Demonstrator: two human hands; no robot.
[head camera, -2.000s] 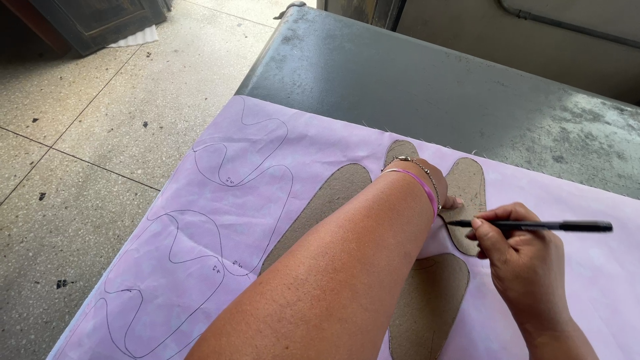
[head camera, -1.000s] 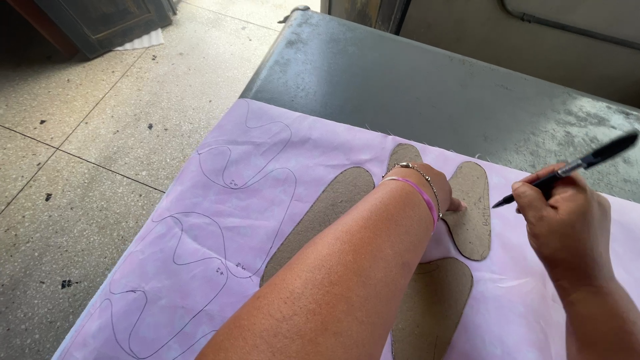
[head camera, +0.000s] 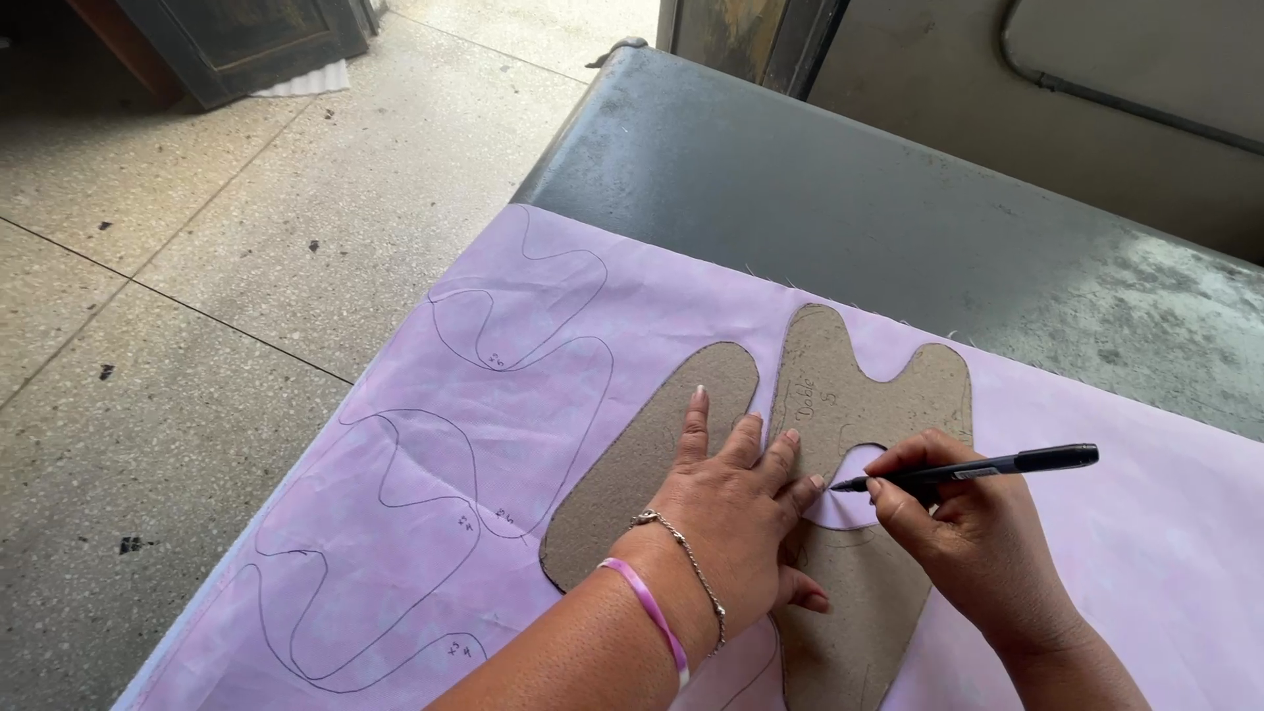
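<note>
Pale purple fabric (head camera: 1066, 494) lies over a table and bears several curved pen outlines at the left. Brown cardboard templates rest on it: a rounded one (head camera: 632, 474) at the left, a forked one (head camera: 859, 395) with handwriting, and one (head camera: 849, 612) below. My left hand (head camera: 721, 513), with a bracelet and a pink band at the wrist, lies spread across the templates, fingers pressing down. My right hand (head camera: 958, 523) grips a black marker pen (head camera: 1027, 462), its tip at the forked template's lower inner edge, beside my left fingertips.
The grey metal tabletop (head camera: 790, 197) extends beyond the fabric's frayed edge. To the left is a speckled tile floor (head camera: 247, 247), with a dark framed panel (head camera: 257, 39) at the upper left. A wall with a thin pipe (head camera: 1136, 109) stands behind the table.
My left hand has moved back toward me from the upper part of the templates, uncovering the forked one. My right hand has brought the pen tip left, to the template's inner edge.
</note>
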